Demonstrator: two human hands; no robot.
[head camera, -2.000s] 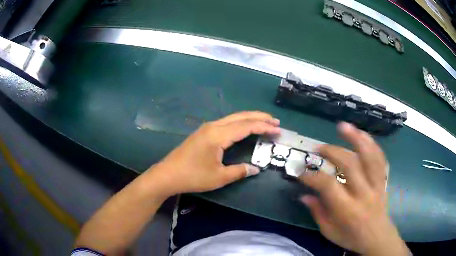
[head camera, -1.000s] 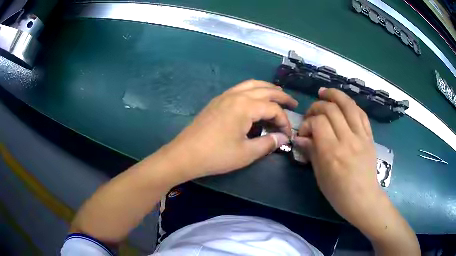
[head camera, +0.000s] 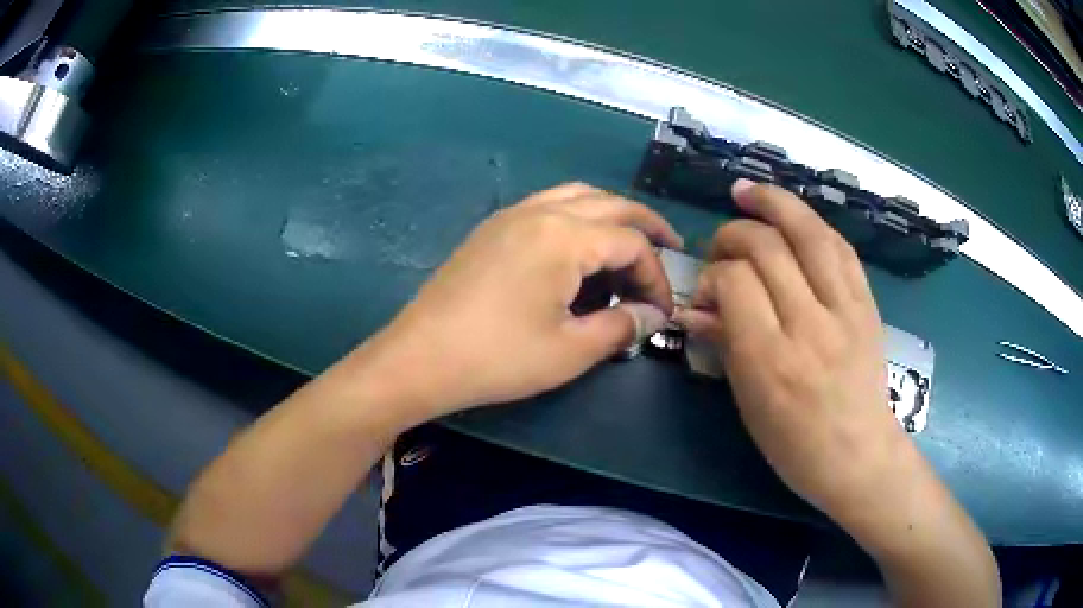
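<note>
A silver housing (head camera: 911, 353) lies on the green belt under both hands; its right end with a scalloped cut-out shows, the rest is mostly covered. My left hand (head camera: 534, 291) is curled over its left part, thumb and fingers pinching at the scalloped near edge. A whitish patch shows on the thumb tip. My right hand (head camera: 790, 327) lies over its middle, thumb and finger meeting the left fingertips at the same spot. A small shiny fitting (head camera: 667, 340) shows just below the fingertips. What the fingertips pinch is hidden.
A black housing (head camera: 808, 190) with raised lugs stands just beyond my hands. Tweezers (head camera: 1031, 356) lie at right. A grey strip (head camera: 960, 69) lies farther off at upper right, another part at the right edge. Metal roller hardware (head camera: 48, 107) is at far left. A silvery stripe (head camera: 475, 45) crosses the belt.
Two seconds ago my hands were apart with the housing's scalloped edge exposed. They have come together over it and stay there, with only small shifts in the last second. The view has shifted slightly.
</note>
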